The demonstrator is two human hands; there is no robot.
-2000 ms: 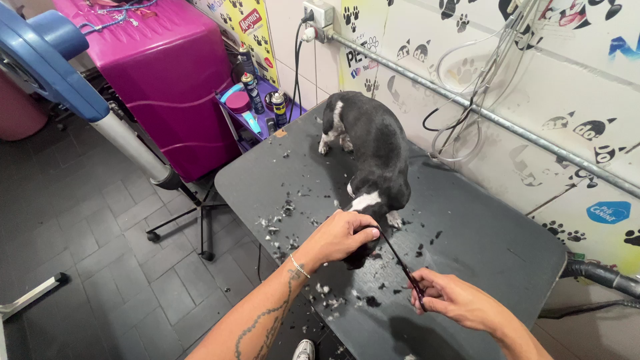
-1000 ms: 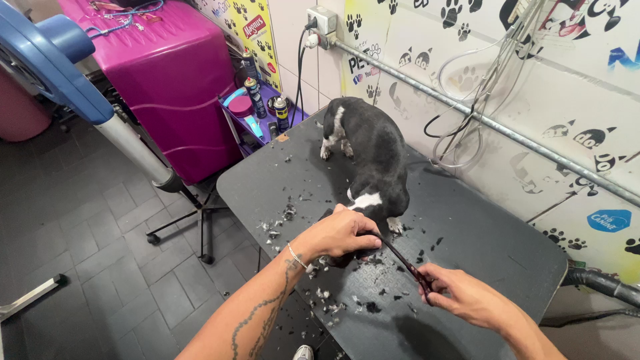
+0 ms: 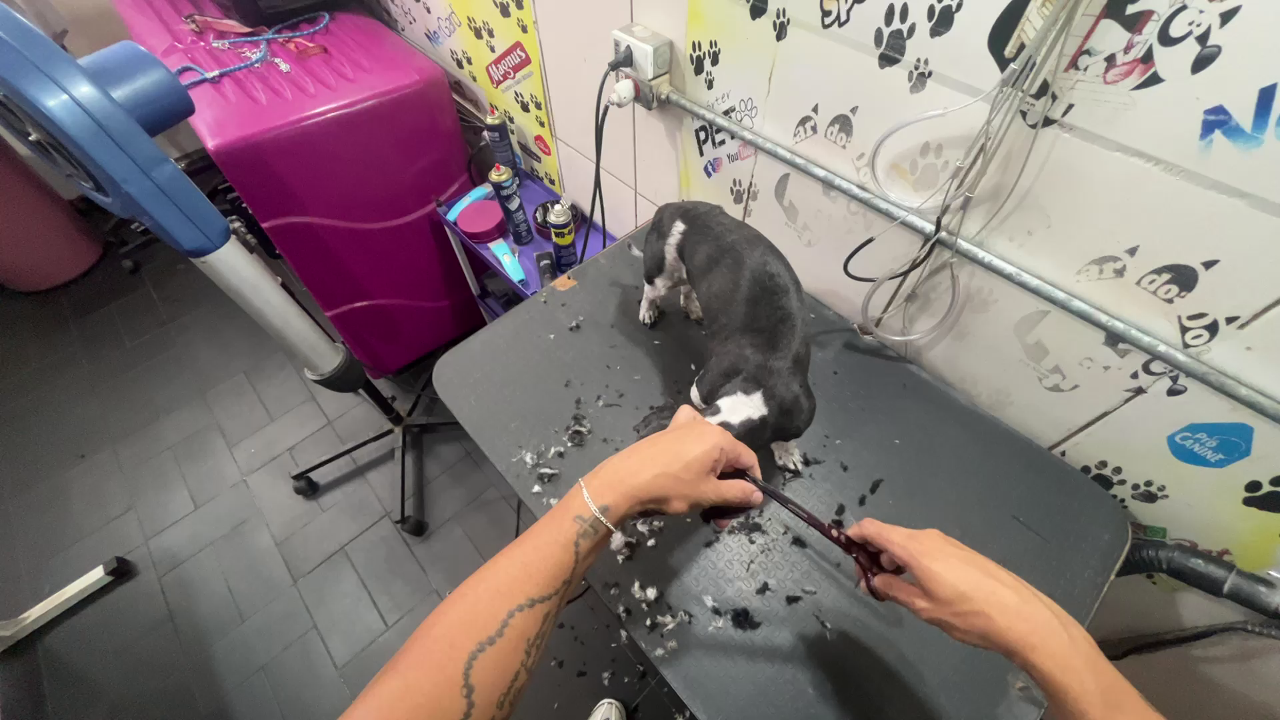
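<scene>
A black dog with white patches (image 3: 740, 290) stands on a dark grooming table (image 3: 950, 500), its head low and largely hidden behind my left hand (image 3: 690, 465). That hand is closed around part of the dog's head, probably the muzzle or an ear; which one I cannot tell. My right hand (image 3: 910, 575) grips the handles of dark reddish grooming scissors (image 3: 815, 520). Their blades point up and left, the tips at my left fingers. Clipped black and grey hair (image 3: 740, 618) lies scattered on the tabletop around the head.
A metal rail (image 3: 900, 205) runs along the wall beside the table, with cables hanging over it. At the far left corner stands a purple cart (image 3: 590, 240) with spray cans. A magenta cabinet (image 3: 330, 180) and a blue dryer on a stand (image 3: 110, 130) are at left.
The scissors' blades have swung from a steep angle two seconds ago to a flatter one, their tips now at my left fingers. My left hand still holds the dog's head.
</scene>
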